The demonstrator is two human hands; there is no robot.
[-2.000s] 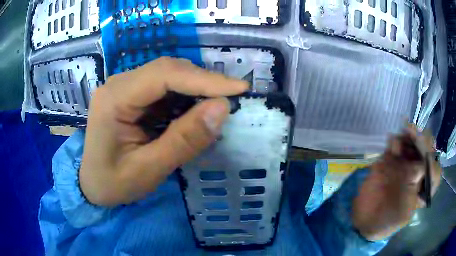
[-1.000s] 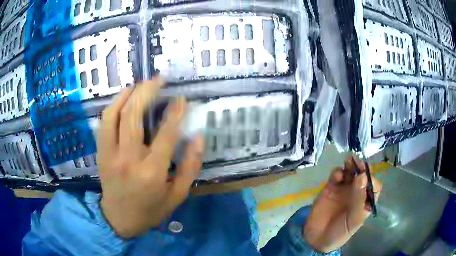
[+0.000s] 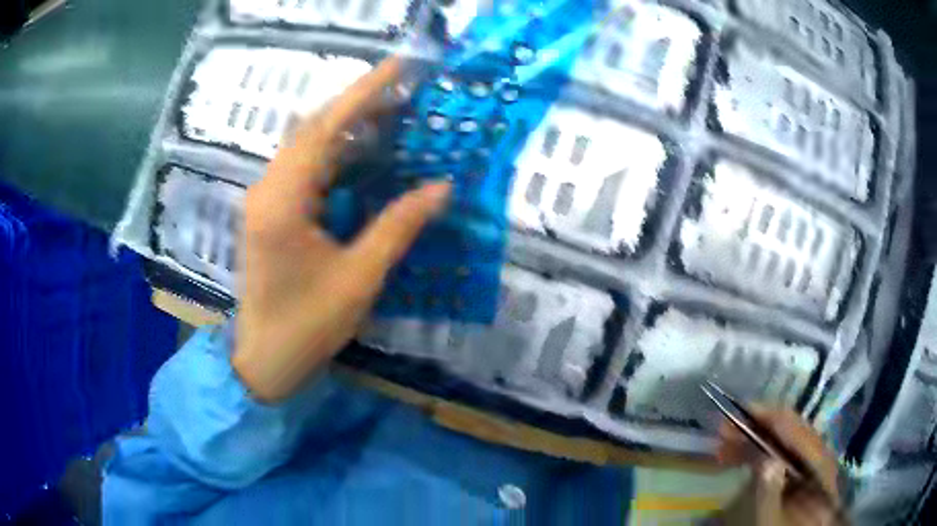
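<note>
The blue liner sheet (image 3: 478,221) lies over the phone middle frames in the tray, with rows of small dark rings on it. My left hand (image 3: 308,236) is at its left edge, thumb over the sheet and index finger at its upper left. The other fingers are hidden, so I cannot tell if it grips the sheet. My right hand (image 3: 786,467), cut off by the bottom edge, holds tweezers (image 3: 742,419), tips pointing up-left over the lower right frame (image 3: 709,360). I cannot tell whether anything is on the tips.
The blister tray (image 3: 658,283) holds several more silver frames (image 3: 591,185). A tan board edge (image 3: 514,431) runs under its near side. A deep blue surface (image 3: 72,349) is at the left, a green surface (image 3: 92,113) at the upper left. Another tray shows partly at the right edge.
The frame held two seconds ago is no longer in my left hand, which was over a lower frame one second ago and is now at the blue sheet. The tweezers are now over the tray. The view has turned.
</note>
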